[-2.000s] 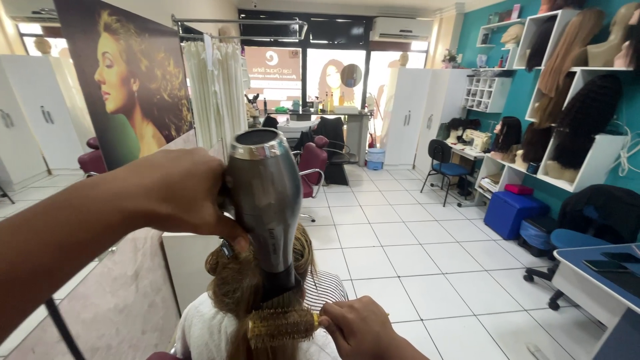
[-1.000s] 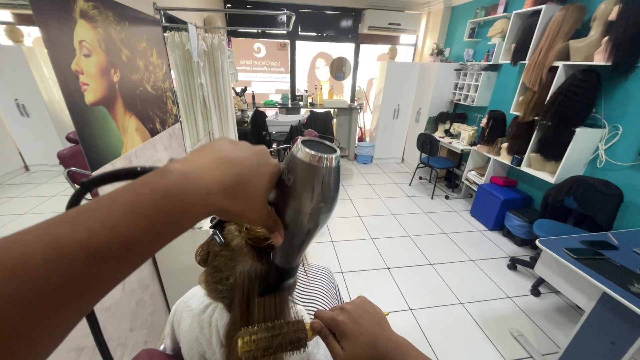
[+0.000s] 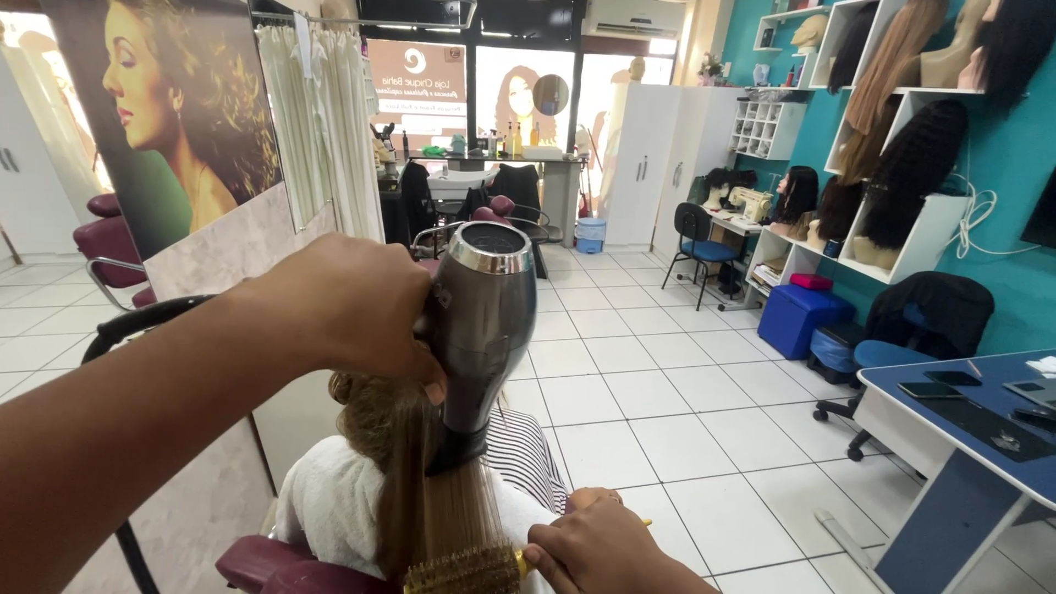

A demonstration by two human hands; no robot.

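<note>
My left hand point(image 3: 355, 305) grips a dark grey hair dryer point(image 3: 487, 322) with a silver rim, its nozzle pointing down onto a flattened section of brown hair point(image 3: 462, 507). Below the nozzle, my right hand point(image 3: 598, 540) holds the yellow handle of a round hairbrush point(image 3: 466, 571), whose bristles lie against that hair near the bottom of the view. The hair belongs to a seated person, seen from behind, with a white towel point(image 3: 330, 495) over the shoulders and a striped garment. Part of the dryer's handle is hidden by my left hand.
A maroon salon chair point(image 3: 289, 569) holds the person. The dryer's black cord point(image 3: 132, 330) loops at the left, beside a partition with a large portrait point(image 3: 177, 107). At the right stand a blue desk point(image 3: 982, 396), an office chair point(image 3: 924, 330) and shelves of wigs. White floor tiles run between.
The brush is lower in the view, with hair drawn down over it. The dryer's body has moved left since one second ago and stands more upright.
</note>
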